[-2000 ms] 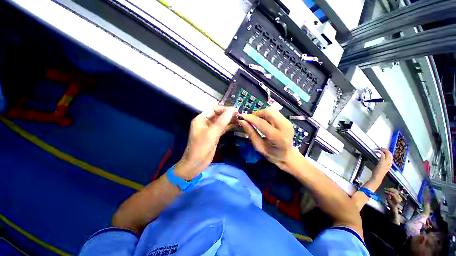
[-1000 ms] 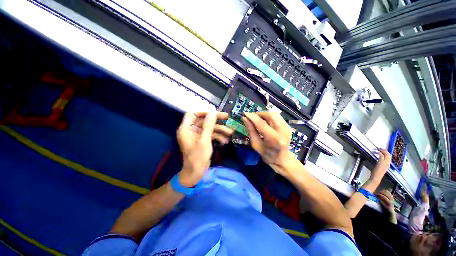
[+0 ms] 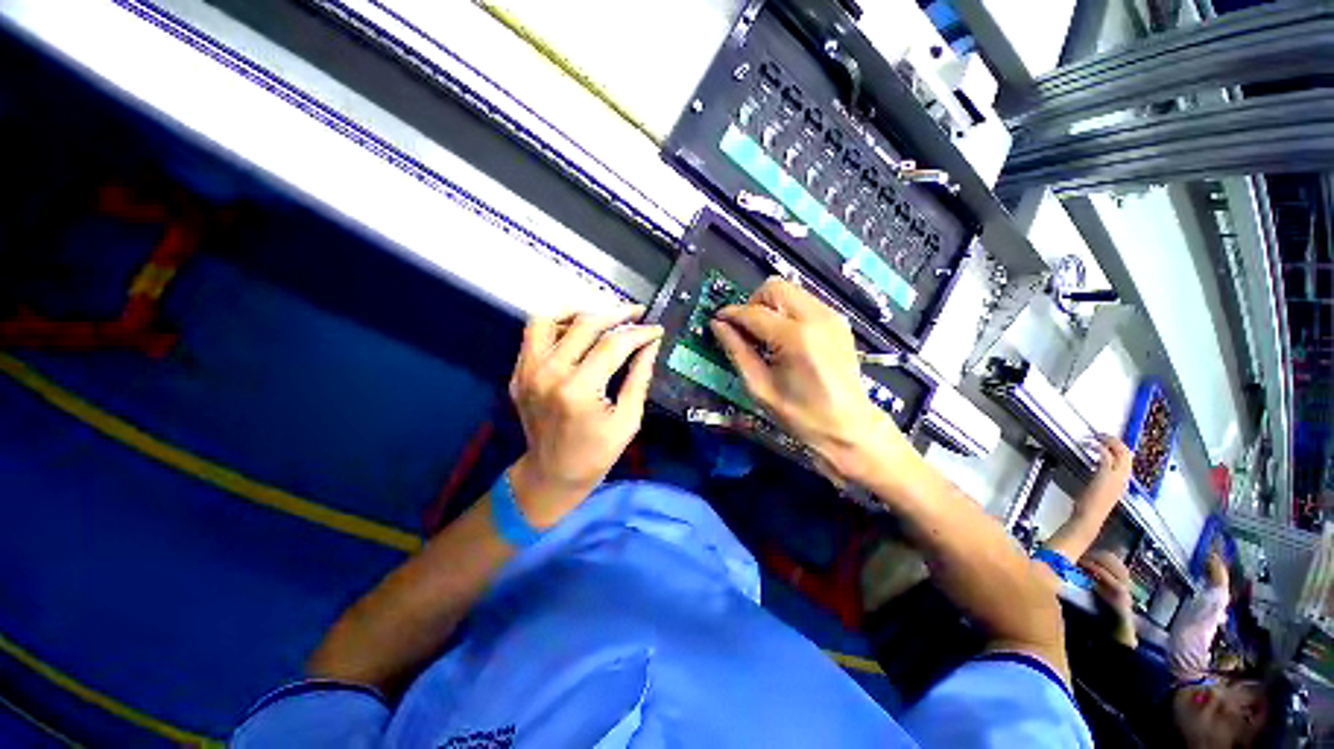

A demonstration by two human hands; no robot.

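Observation:
A green circuit board panel (image 3: 708,372) lies in a black solder pallet (image 3: 682,287) at the bench's near edge. My right hand (image 3: 797,362) is over the panel, its thumb and finger pinched close to the board. Anything between those fingertips is too small to tell. My left hand (image 3: 581,395), with a blue wrist strap (image 3: 514,511), is at the pallet's left end, fingers curled, thumb and forefinger a little apart. I see nothing in it. My right hand hides part of the panel.
A second black pallet (image 3: 797,208) with a green strip lies behind the first. Conveyor rails (image 3: 483,161) run along the bench to the left. At the right, another person's arm (image 3: 1097,501) reaches near a blue parts bin (image 3: 1153,438) of brown components.
My hands were together in front of the panel, then parted. My right hand has come down onto the panel's left part. My left hand has moved left to the pallet's end.

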